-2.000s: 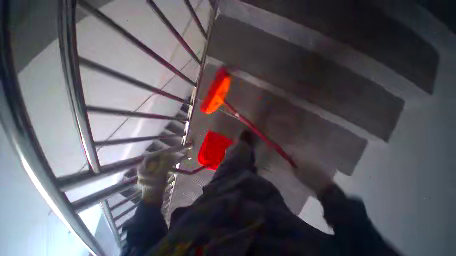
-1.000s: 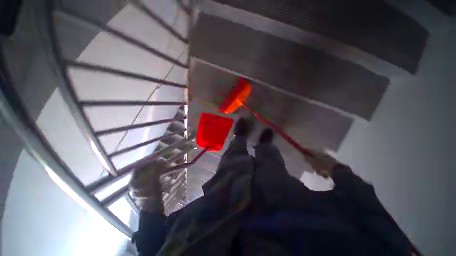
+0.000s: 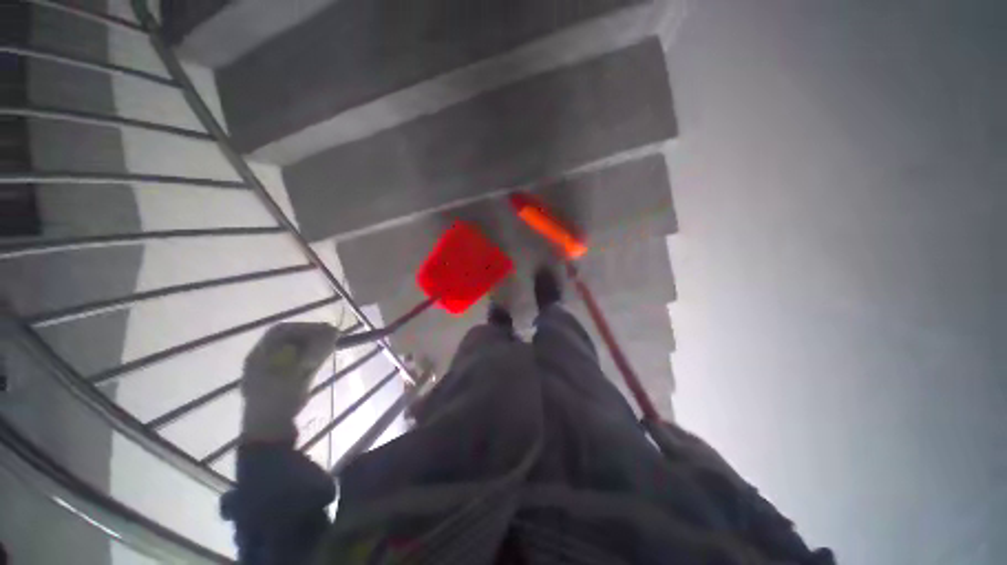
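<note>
The red dustpan [image 3: 464,267] is over the grey steps in front of my feet, left of the broom. My left hand [image 3: 285,370], in an off-white glove with a yellowish spot, is closed on the dustpan's thin handle. The broom [image 3: 551,227] has a red and orange head, just right of the dustpan and apart from it, near a step edge. Its red pole runs down to my right hand [image 3: 676,441], which is dark, blurred and partly merged with the sleeve; it holds the pole.
Grey stair treads [image 3: 486,132] run across the top and middle. A curved steel handrail [image 3: 105,419] with balusters is on the left. A pale wall [image 3: 839,243] stands on the right. My dark shoes [image 3: 548,287] are on a step below the tools.
The view has turned, so the steps lie more level and the railing spreads wider on the left. The dustpan has tilted to a diamond shape, and the broom head now slants down to the right.
</note>
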